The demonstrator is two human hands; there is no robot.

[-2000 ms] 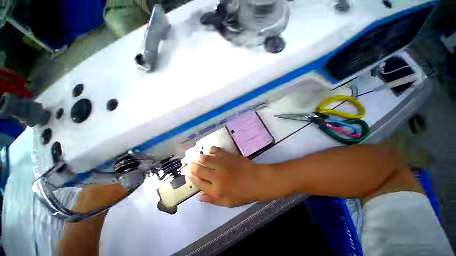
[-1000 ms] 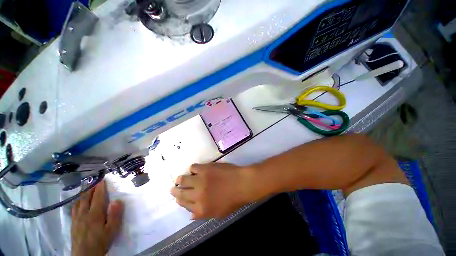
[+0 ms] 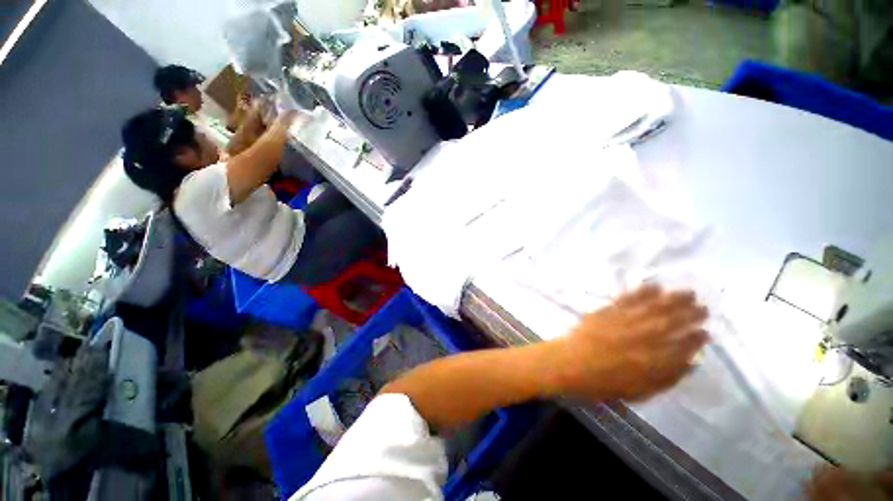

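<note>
White cloth (image 3: 627, 210) lies in loose folds across the white table, running from the neighbouring machine toward the sewing machine (image 3: 871, 313) at the right edge. My left hand (image 3: 636, 342) is palm down over the cloth near the table's front edge, blurred, with its fingers extended and no cloth seen gripped. My right hand (image 3: 850, 486) is only a blurred bit of skin at the bottom right corner, by the machine's pale bed plate (image 3: 847, 426). Its fingers cannot be made out.
A blue basket (image 3: 284, 440) with grey and white cloth stands below the table edge, beside a red stool (image 3: 357, 289). A person in a white shirt (image 3: 235, 220) sits at the neighbouring machine (image 3: 387, 98); another person is behind. A blue object (image 3: 808, 93) is beyond the table.
The view has swung left, away from the phone and scissors, to the cloth and neighbouring workplace. My left hand has moved from beside the needle onto the cloth. My right hand is now mostly out of view.
</note>
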